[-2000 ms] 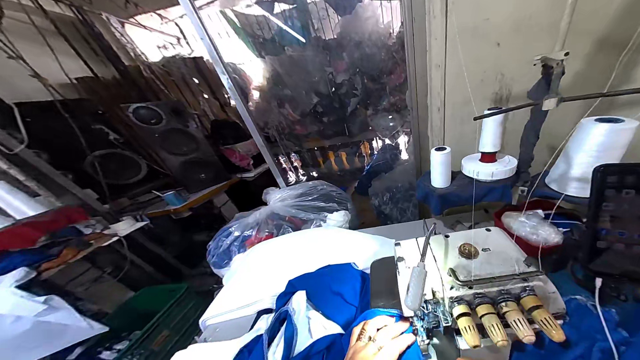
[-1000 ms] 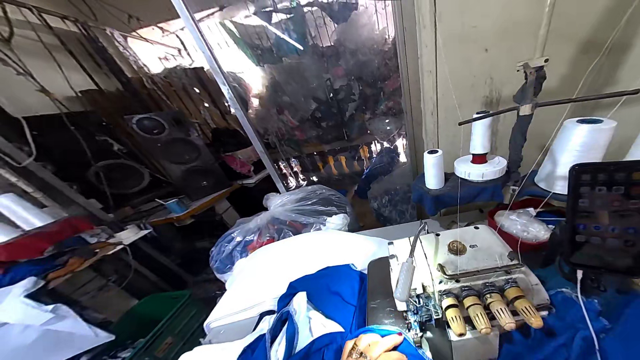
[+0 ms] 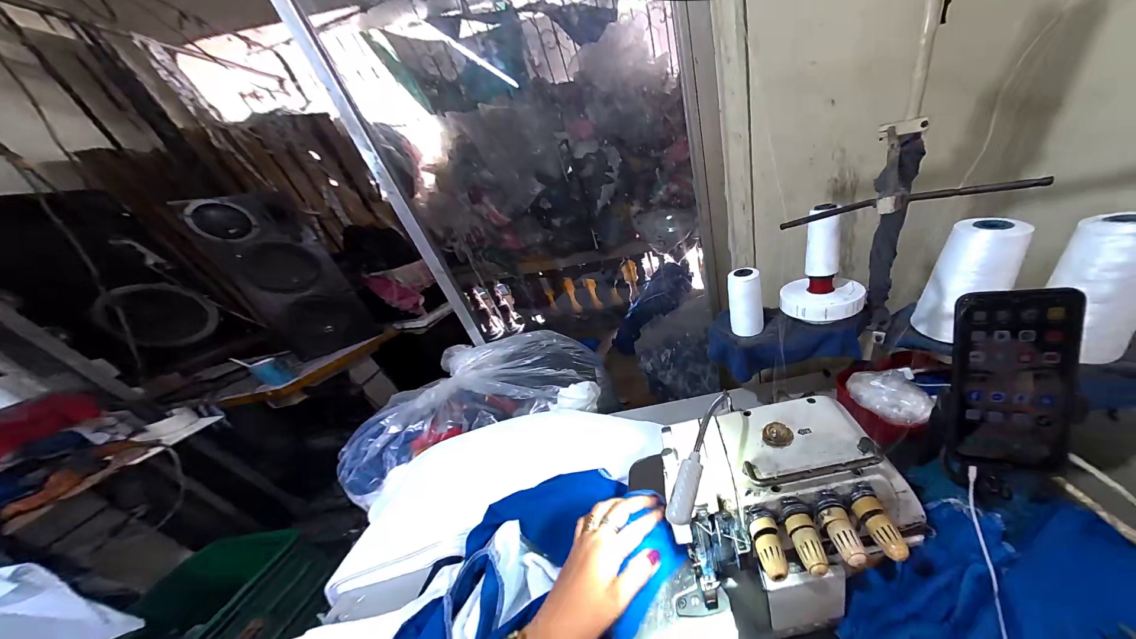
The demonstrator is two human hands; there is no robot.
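Observation:
My left hand [image 3: 603, 568], with a ring and painted nails, lies palm down on blue fabric [image 3: 652, 586] just left of the needle area of a white overlock sewing machine [image 3: 803, 444]. Its fingers are slightly spread and press on the cloth. Several tan tension dials [image 3: 803, 537] line the machine's front, and a lamp [image 3: 683, 488] on a bent stem hangs over the presser area. White fabric [image 3: 497, 461] and blue-and-white pieces [image 3: 497, 577] spread over the table left of the hand. My right hand is not in view.
A clear plastic bag of cloth [image 3: 479, 390] sits behind the fabric. White thread cones [image 3: 972, 271] and a phone [image 3: 1016, 382] on a cable stand at the right, near a red container [image 3: 887, 408]. A green crate [image 3: 231, 577] is low at the left, with a loudspeaker [image 3: 284, 266] behind.
My left hand, only partly in view at the bottom edge one second ago, now shows more fully, farther up on the blue fabric beside the machine.

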